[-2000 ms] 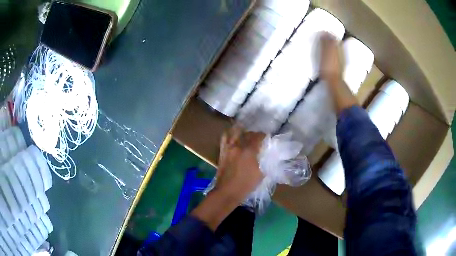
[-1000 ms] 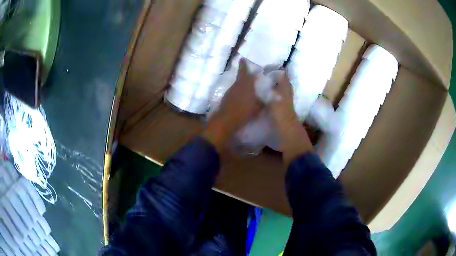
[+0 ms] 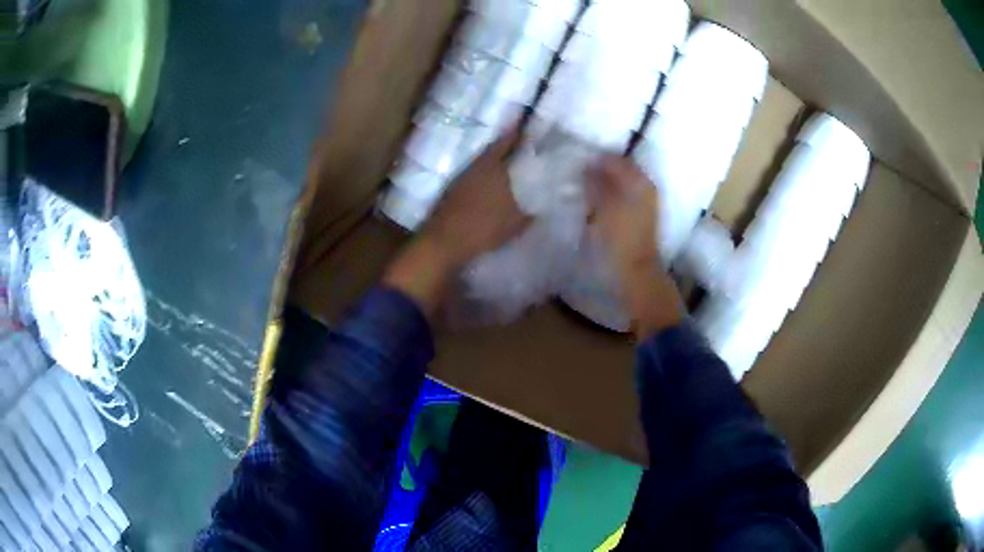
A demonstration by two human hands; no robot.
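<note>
My left hand [image 3: 469,221] and my right hand [image 3: 626,221] are blurred over the open carton [image 3: 852,313]. Between them is a crumpled, milky plastic bag [image 3: 518,264] at the near end of a middle stack of white round parts [image 3: 615,76]. My left fingers are at the bag's left side. My right fingers are at its upper right. The bag's far part lies over the stack end. The exact grip of the fingers is blurred.
More white columns [image 3: 793,237] lie in the carton, with a small white piece [image 3: 707,250] between two. Left is the dark workbench [image 3: 216,237] with a phone [image 3: 70,146], tangled white cord [image 3: 81,286], green fan base [image 3: 130,65] and more stacks [image 3: 49,453]. A blue stool [image 3: 399,518] stands below.
Both hands came together over the carton from apart, bringing the bag against the stack end. In the last second they shifted slightly, and the bag spread lower left. The camera view also shifted.
</note>
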